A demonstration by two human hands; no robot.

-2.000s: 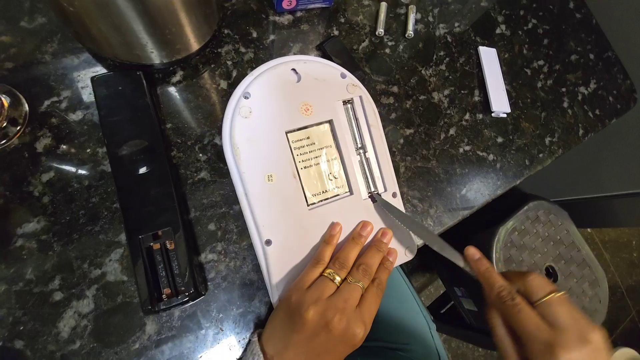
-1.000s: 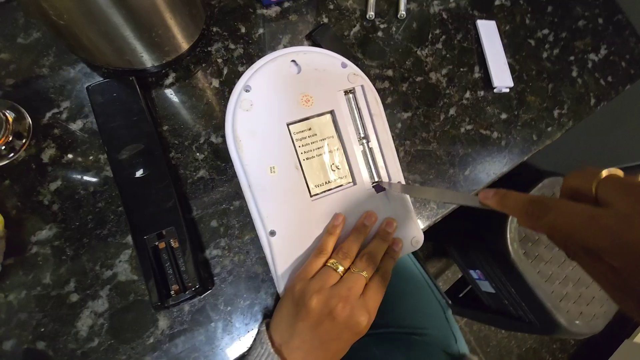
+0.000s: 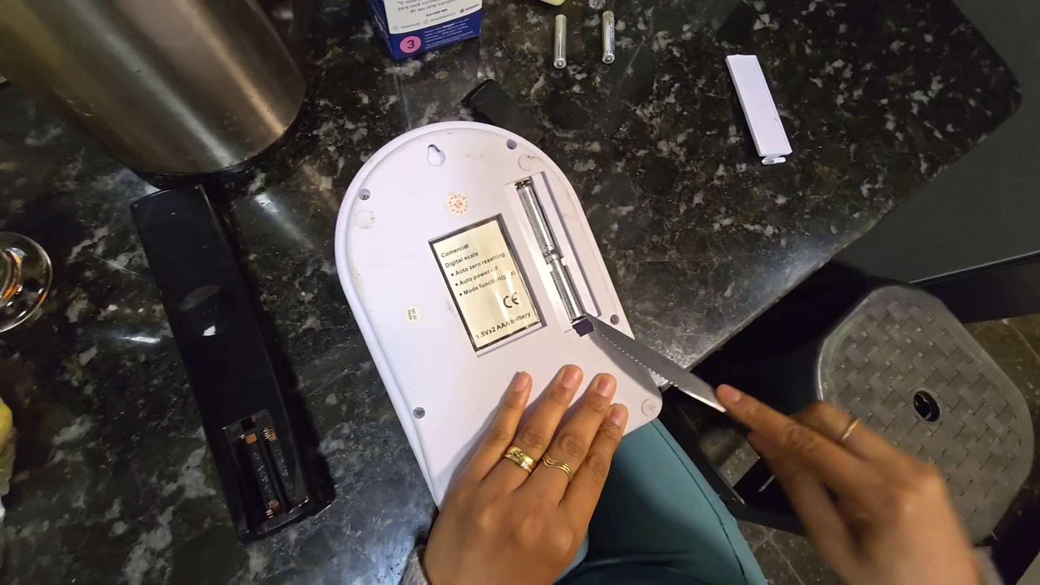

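A white digital kitchen scale (image 3: 390, 268) lies underside up on the dark stone counter. My left hand (image 3: 528, 479) rests flat on its lower part, fingers slightly apart, gripping nothing. My right hand (image 3: 845, 479) holds a serrated table knife (image 3: 666, 370), its tip at the lower end of the open battery compartment, by a small dark piece (image 3: 583, 327). Two AAA batteries lie end to end in the compartment, an upper one (image 3: 535, 215) and a lower one (image 3: 566, 291). The white battery cover (image 3: 758, 107) lies apart at the upper right.
A black remote control (image 3: 219, 341) with its battery bay uncovered lies at the left. Beyond the scale are a steel pot (image 3: 162, 81), a blue and white box (image 3: 431, 32), a black piece (image 3: 497, 106) and two loose batteries (image 3: 561, 41). A stool (image 3: 926, 390) stands past the counter's edge.
The knife was nearly level a second ago and now slants down to the right, its tip still at the compartment's lower end. My left hand has stayed on the scale.
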